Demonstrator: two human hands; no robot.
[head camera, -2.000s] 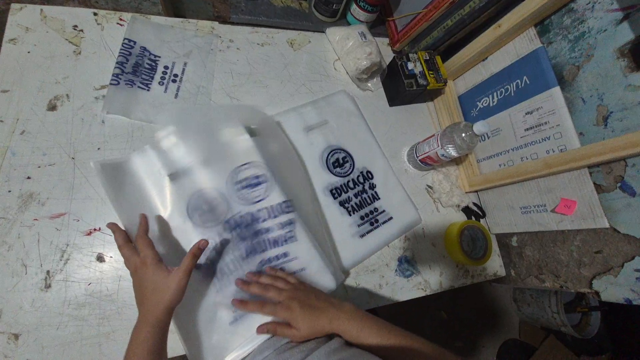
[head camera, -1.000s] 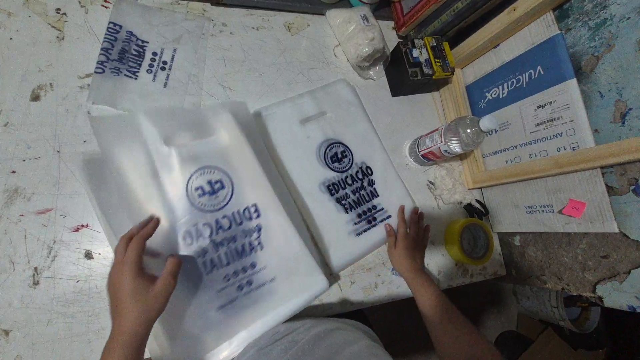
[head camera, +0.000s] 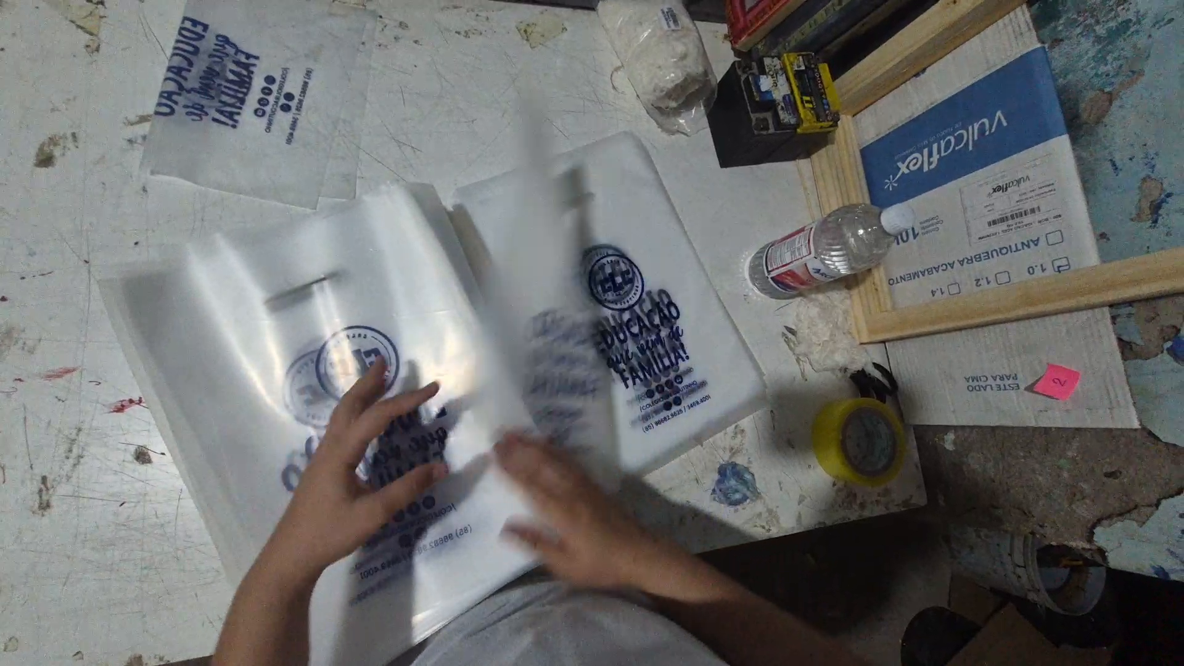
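Note:
Two stacks of translucent plastic bags with dark blue print lie side by side on the worktable. My left hand (head camera: 356, 472), fingers spread, is over the left stack of bags (head camera: 231, 277). Blurred by motion, my right hand (head camera: 564, 509) is at the edge of a plastic bag (head camera: 546, 268) that stands lifted between the stacks; whether the fingers pinch it cannot be made out. The right stack of bags (head camera: 703, 370) shows a round emblem and lettering, partly behind the lifted bag. A separate printed plastic sheet (head camera: 324, 120) lies at the upper left.
On the right of the paint-stained table (head camera: 55, 370) are a clear bottle (head camera: 832, 250), a black battery (head camera: 768, 111), a yellow tape roll (head camera: 858, 442) and a bag of whitish material (head camera: 661, 65). A wooden frame (head camera: 1017, 305) rests on a cardboard sheet (head camera: 971, 379) beyond.
My right hand has moved left from the lower edge of the right stack to between the stacks, where a bag is now lifted. My left hand has moved right over the left stack.

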